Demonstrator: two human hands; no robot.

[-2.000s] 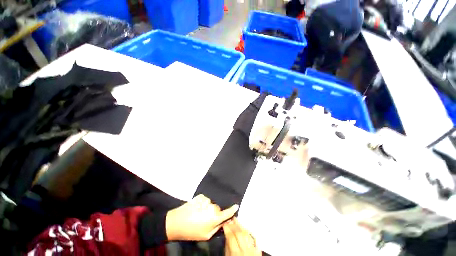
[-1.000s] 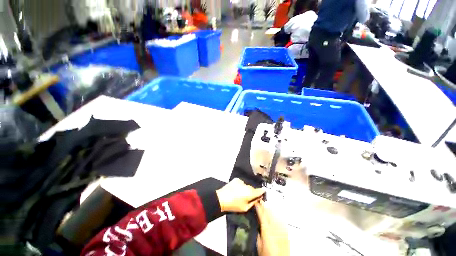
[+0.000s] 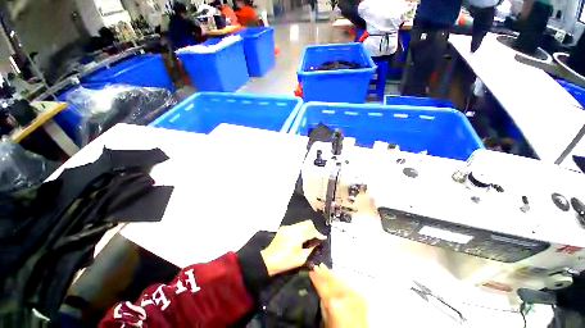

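A black cut panel (image 3: 298,213) lies at the needle area under the left end of the white sewing machine head (image 3: 417,186). My left hand (image 3: 292,248) pinches the panel's right edge just in front of the presser foot. My right hand (image 3: 337,298) holds the same edge close below it, its lower part cut off by the picture's bottom. A dark camouflage panel (image 3: 292,301) hangs below my hands toward the lap. Silver thread snips (image 3: 437,300) lie on the table below the machine arm.
A heap of dark cut pieces (image 3: 96,205) lies on the left of the white table (image 3: 211,176). Blue bins (image 3: 391,125) stand behind the table. Clear plastic bags (image 3: 122,106) are at the far left. People stand and sit in the background; another white table (image 3: 513,93) is at right.
My hands first moved up toward the needle with the black panel, then slightly left and apart. Camouflage fabric came into view below them. The head view has tilted up.
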